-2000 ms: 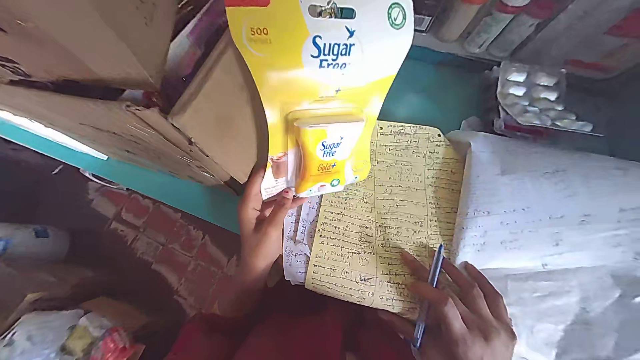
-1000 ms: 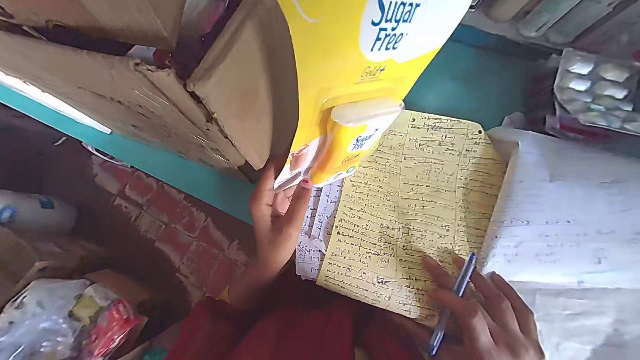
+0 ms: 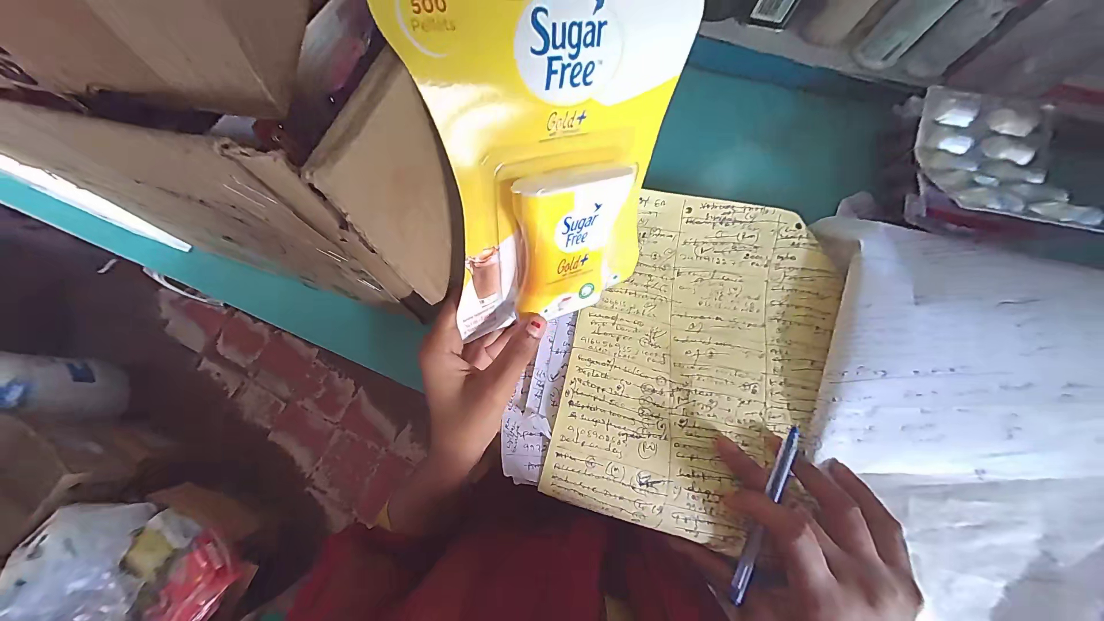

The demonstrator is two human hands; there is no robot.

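Note:
My left hand [image 3: 470,388] grips the lower edge of a yellow and white Sugar Free Gold+ blister card [image 3: 483,95], held upright. A small yellow pellet dispenser [image 3: 565,250] sits under the card's clear plastic. Below and to the right lies a yellow sheet of paper [image 3: 630,388] covered in handwriting. My right hand [image 3: 828,526] rests over its lower right part, with a blue pen [image 3: 765,515] held between the fingers, slanting across them. White handwritten paper [image 3: 526,444] shows from beneath the yellow sheet's left side.
White handwritten pages [image 3: 975,362] lie at the right, below a silver tablet blister strip [image 3: 992,155]. Cardboard boxes [image 3: 207,198] stand at upper left on a teal surface [image 3: 345,319]. At lower left, a box holds plastic packets [image 3: 86,561] beside a brick-patterned floor [image 3: 302,414].
The Sugar Free card, tilted and nearer a second ago, now faces the camera more squarely in my left hand. My right hand stays on the yellow sheet with the pen.

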